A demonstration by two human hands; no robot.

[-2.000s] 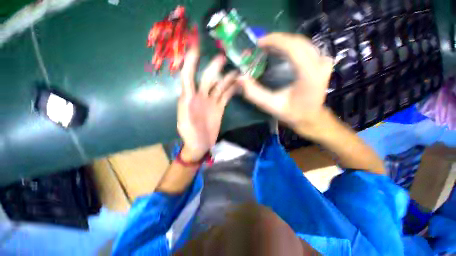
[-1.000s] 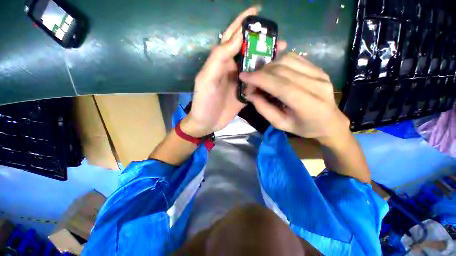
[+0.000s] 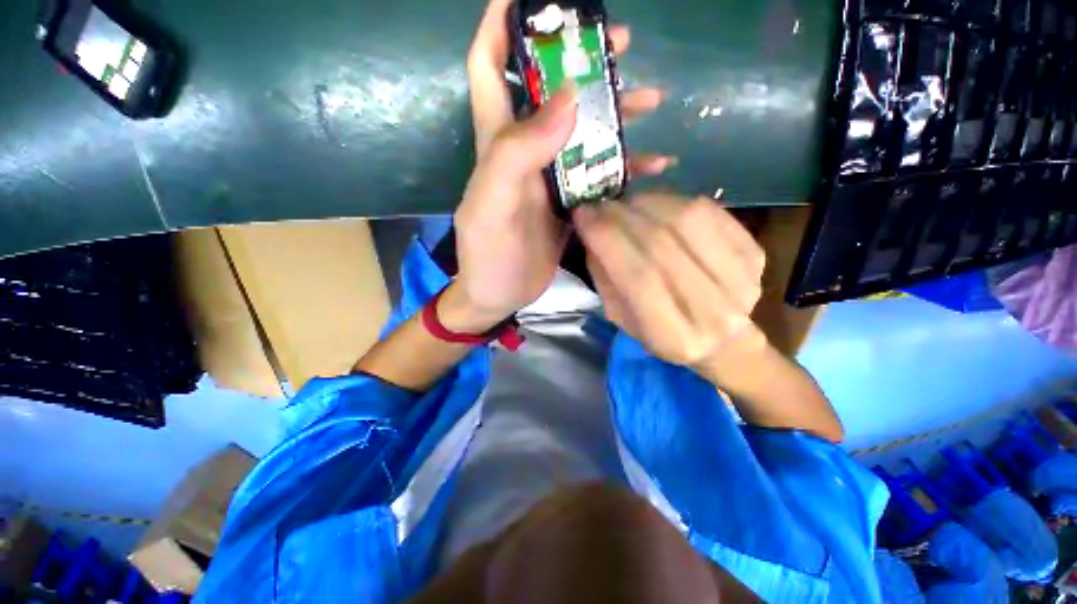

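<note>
A phone body point(image 3: 594, 118) with a black frame, green and silver inside and a red strip on its left side is held upright over the bench edge. My left hand point(image 3: 515, 207) is closed around it, with the thumb on its face and fingertips showing past its right side. My right hand point(image 3: 677, 274) is at its lower end, fingertips bent against the bottom edge. Whether those fingertips hold a small part is hidden. A second black phone point(image 3: 109, 59) with green and white inside lies at the upper left of the bench.
Black blister trays point(image 3: 933, 153) lie on the right of the green bench top point(image 3: 354, 118). Small white scraps lie near its middle right. Below the edge are a brown carton point(image 3: 301, 301) and black trays point(image 3: 77, 330) at left. Blue stools point(image 3: 915, 501) stand at lower right.
The red pile seen earliest is out of view. Since the last earlier frame, the phone body has moved up and left, my left thumb has come onto its face, and my right hand has moved to its lower end.
</note>
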